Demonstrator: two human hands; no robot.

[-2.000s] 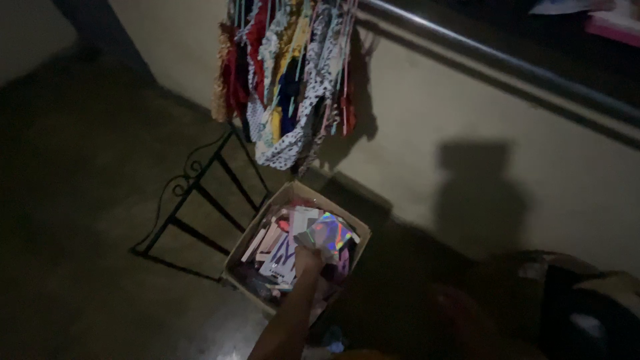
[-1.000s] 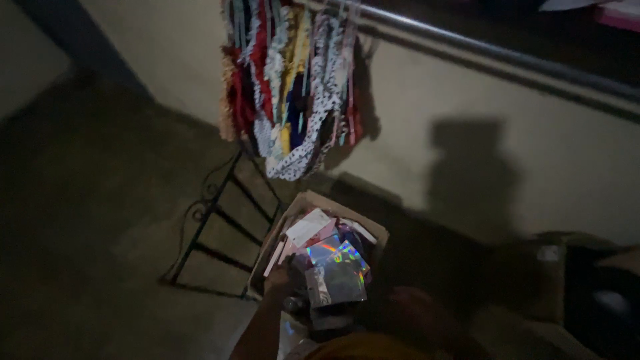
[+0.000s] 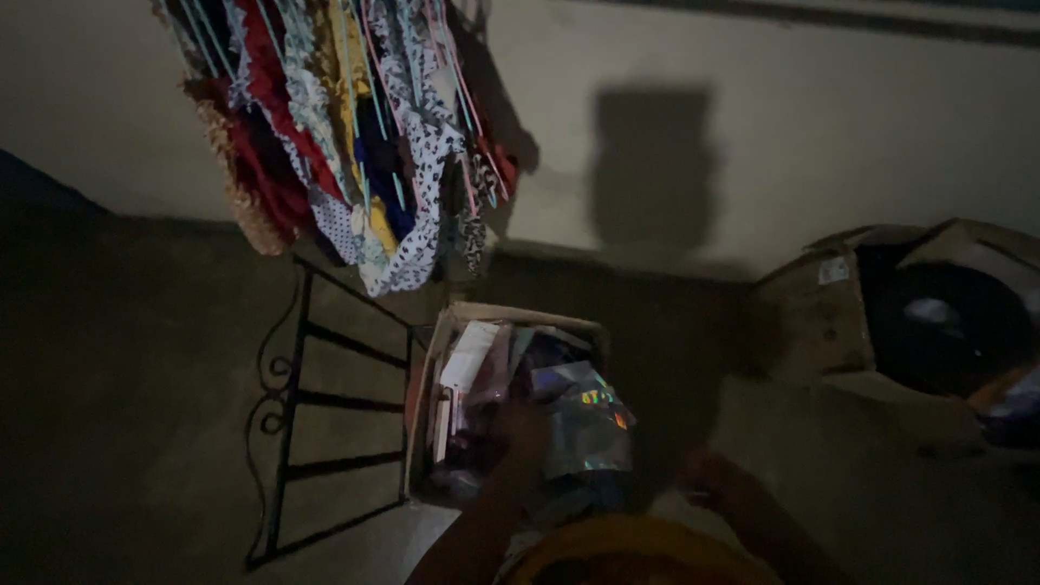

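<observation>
An open cardboard box (image 3: 528,313) holds a jumble of packets, with a white flat carton (image 3: 469,355) at its upper left. My left hand (image 3: 520,426) reaches over the box, dim and blurred, beside iridescent clear plastic packets (image 3: 589,426). Whether its fingers grip them cannot be made out. My right hand (image 3: 703,479) is low in the view, to the right of the box and apart from it. Shadow hides its fingers.
A black metal rack or chair back (image 3: 349,402) adjoins the box's left side. Patterned fabric pieces (image 3: 422,203) hang on thin hangers against the wall above. Another open cardboard box (image 3: 821,325) with dark contents stands at the right.
The view has shifted, bringing the right-hand box further in. My left hand has moved among the packets, and the iridescent packets now lie at the box's right side.
</observation>
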